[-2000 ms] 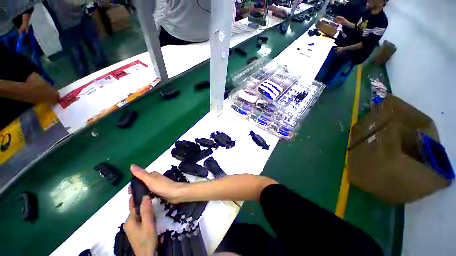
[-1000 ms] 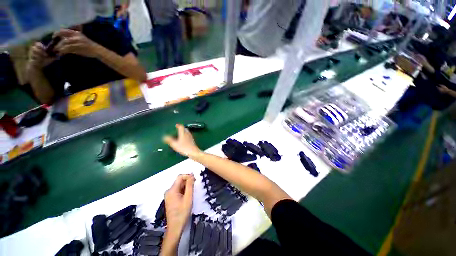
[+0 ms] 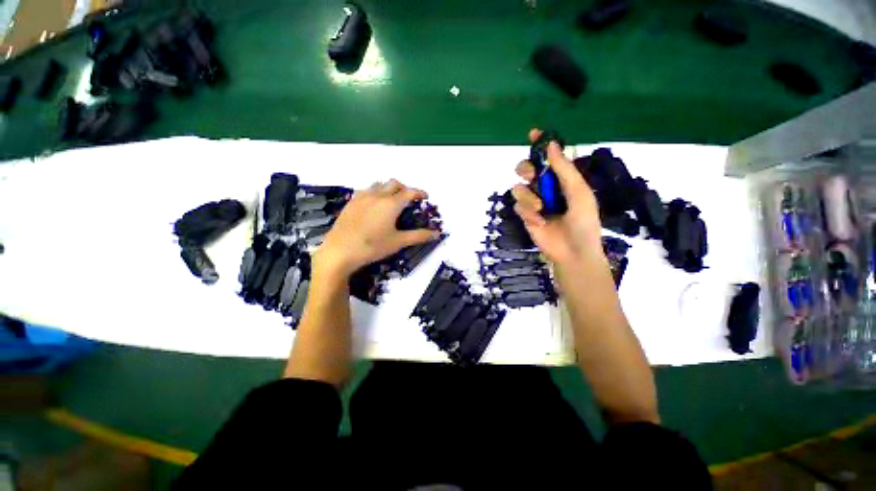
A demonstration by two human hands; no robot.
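Observation:
My right hand [image 3: 567,211] holds a half-built dark unit [image 3: 546,168] upright above the bench, with its glossy blue side showing. My left hand [image 3: 370,230] is over the rows, its thumb and fingers around the end of a black part [image 3: 415,216]; the palm hides what lies under it. Narrow black housing covers lie in rows at the left [image 3: 274,273], at the front middle [image 3: 459,312] and beside my right wrist [image 3: 519,278].
Curved black parts [image 3: 206,225] lie at the left. Bulkier black parts [image 3: 684,235] lie right of my right hand. A clear blister tray [image 3: 816,278] stands at the right, by a grey post [image 3: 807,125]. The green belt [image 3: 451,58] behind carries black units and a dark heap.
The view has swung down onto the bench. My right hand, empty over the belt a second ago, now holds the blue-sided unit over the bench. My left hand now reaches onto the black rows.

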